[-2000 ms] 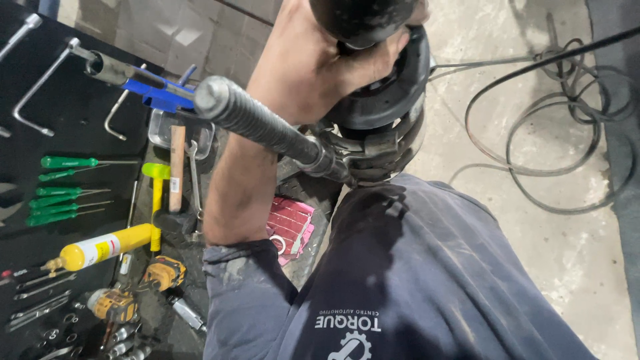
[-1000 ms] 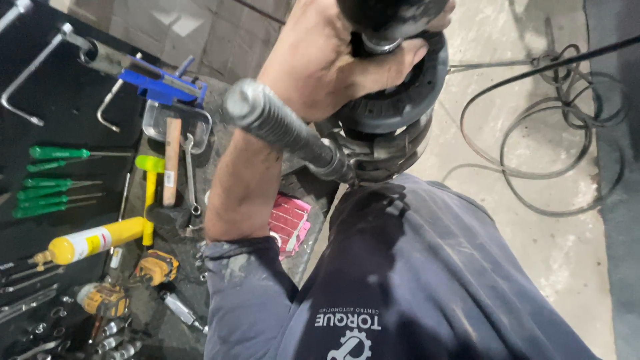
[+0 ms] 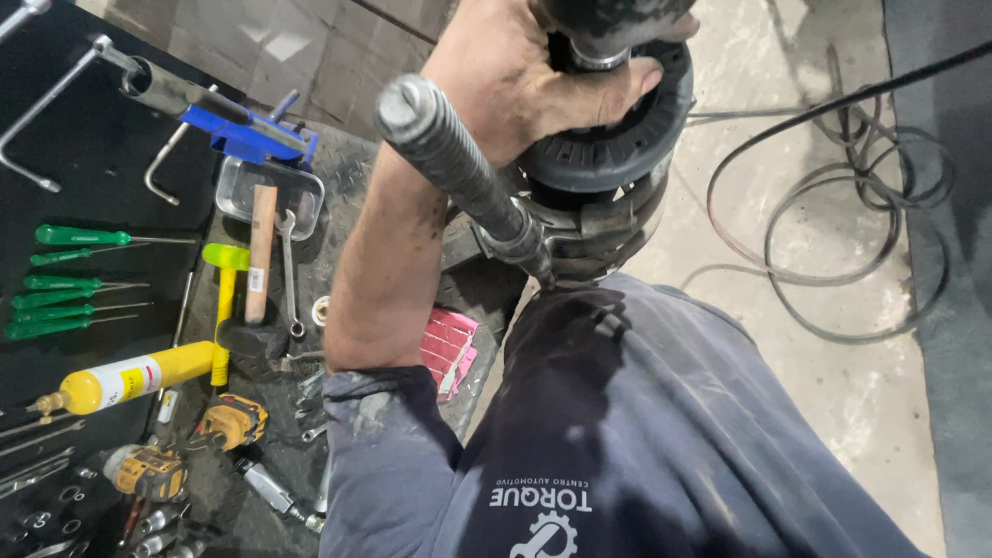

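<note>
My left hand (image 3: 535, 85) reaches up from the lower left and curls around the top of a strut assembly. Its thumb lies over the black round strut mount (image 3: 593, 159), just below a bright metal collar (image 3: 601, 58) and a dark cylindrical body (image 3: 620, 19); its other fingers are partly hidden behind that body. Under the mount, a dark coil spring (image 3: 612, 248) shows in part. A thick threaded rod (image 3: 457, 147), apparently of a spring compressor, slants past my forearm to the spring's side. My right hand is not visible.
At left, a mat holds green-handled screwdrivers (image 3: 77, 283), a yellow gas cylinder (image 3: 143, 380), a yellow hammer (image 3: 225, 310), a wooden-handled mallet (image 3: 260, 256), a combination wrench (image 3: 289, 271) and yellow-black power tools (image 3: 232, 422). A clear plastic tray (image 3: 310, 205) sits behind. Coiled cable (image 3: 775, 271) lies on the floor at right.
The threaded rod's free end has shifted to the right in view and the rod looks steeper. My left hand stays at the strut mount. The view has moved a little.
</note>
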